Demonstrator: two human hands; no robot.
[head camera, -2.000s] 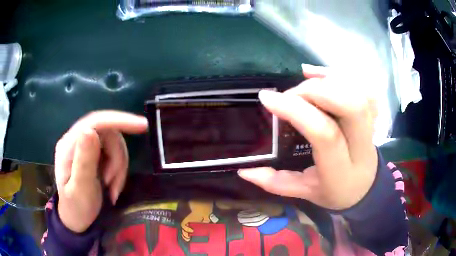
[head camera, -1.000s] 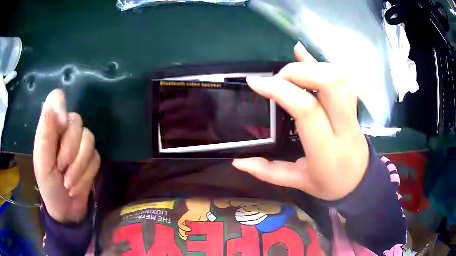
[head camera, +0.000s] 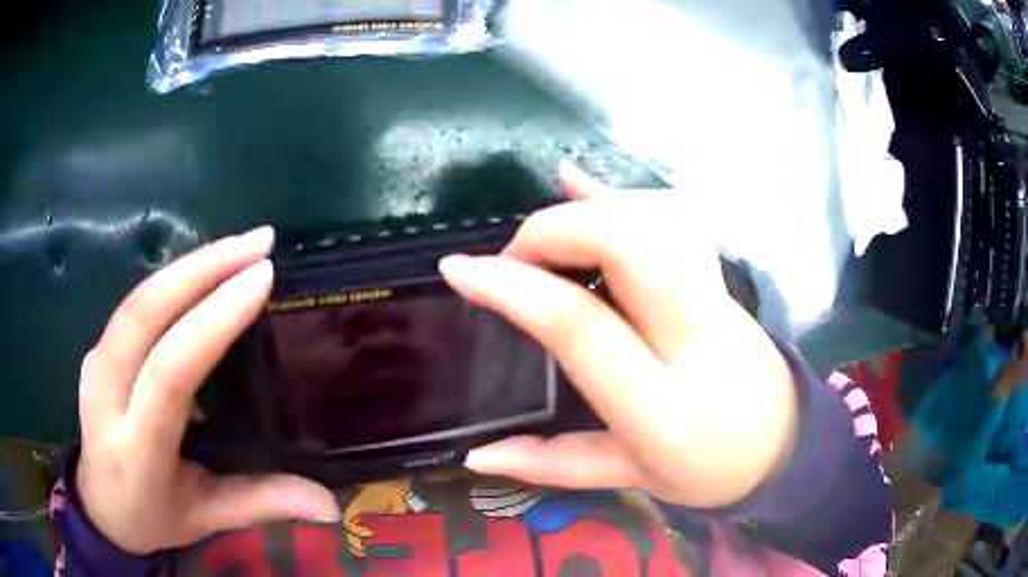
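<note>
A black video speaker (head camera: 451, 239) lies near the bench's front edge, in front of my body. A glossy lens panel (head camera: 395, 366) with a black border and small yellow lettering lies over its screen; a silver-white rim shows along the lower and right sides. My left hand (head camera: 186, 389) grips the speaker's left end, fingers on top and thumb at the lower edge. My right hand (head camera: 631, 349) spans its right part, with a finger on the panel's upper border and the thumb at the lower edge. My right palm hides the speaker's right end.
Bagged lens panels (head camera: 327, 43) in shiny clear plastic lie beyond the speaker. A whitish plastic sheet (head camera: 699, 124) glares at the right. Black players (head camera: 981, 242) are stacked at the far right, beside crumpled white plastic (head camera: 870, 169). The dark-green mat (head camera: 327, 141) has wrinkles at the left.
My left hand has come in from the left and taken hold of the speaker's left end. The panel now covers the upper part of the rim. The view has shifted.
</note>
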